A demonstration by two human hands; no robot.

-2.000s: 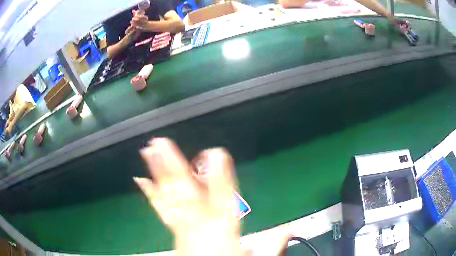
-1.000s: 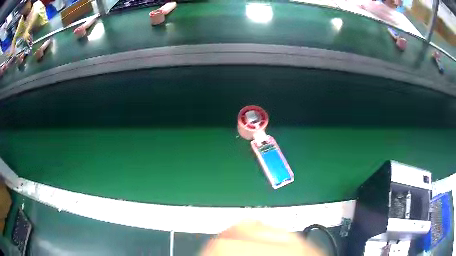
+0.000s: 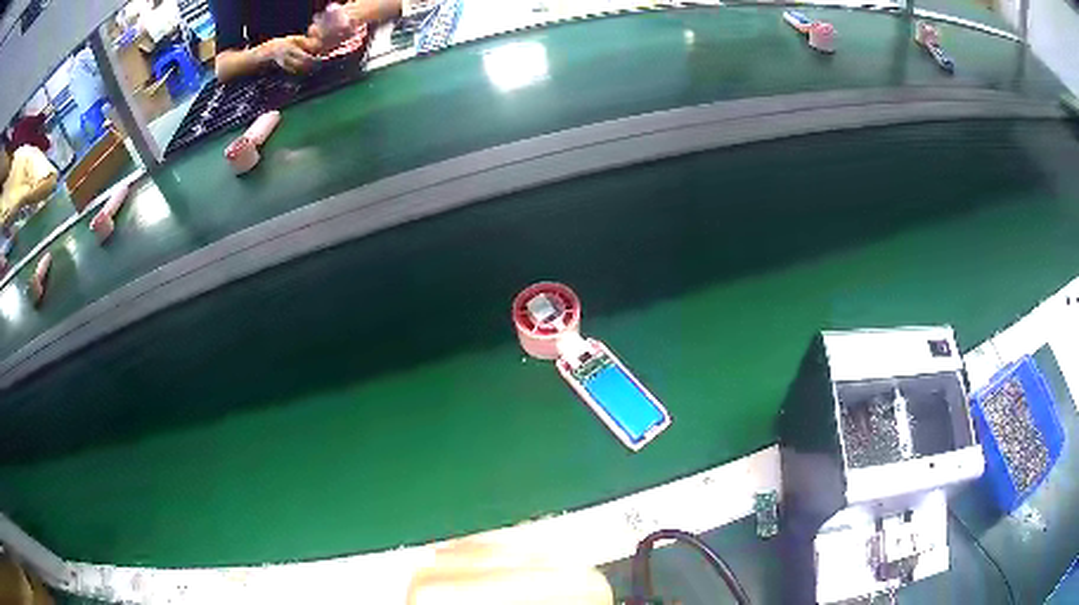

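Observation:
A half-assembled pink handheld fan lies on the green surface in front of me, its round head (image 3: 546, 312) towards the upper left. Its open handle holds a bright blue battery (image 3: 622, 403) and a small green circuit board (image 3: 589, 365) near the head. No hand touches the fan. One blurred hand, seemingly my right hand (image 3: 509, 573), is cut off by the bottom edge; its fingers and anything in it cannot be made out. A black cable (image 3: 700, 546) curves just right of it. My left hand is not in view.
A white-grey screw feeder (image 3: 905, 408) stands at the right, beside a blue screw bin (image 3: 1020, 431). A white edge strip (image 3: 698, 485) runs along the near side. Beyond a grey rail, several pink fans lie on the far green belt (image 3: 414, 136); a person's hands (image 3: 310, 47) work there.
The hand that was over the fan has withdrawn, leaving it uncovered. Since one second ago the view has tilted and shifted; the fan lies on the green surface in both later frames.

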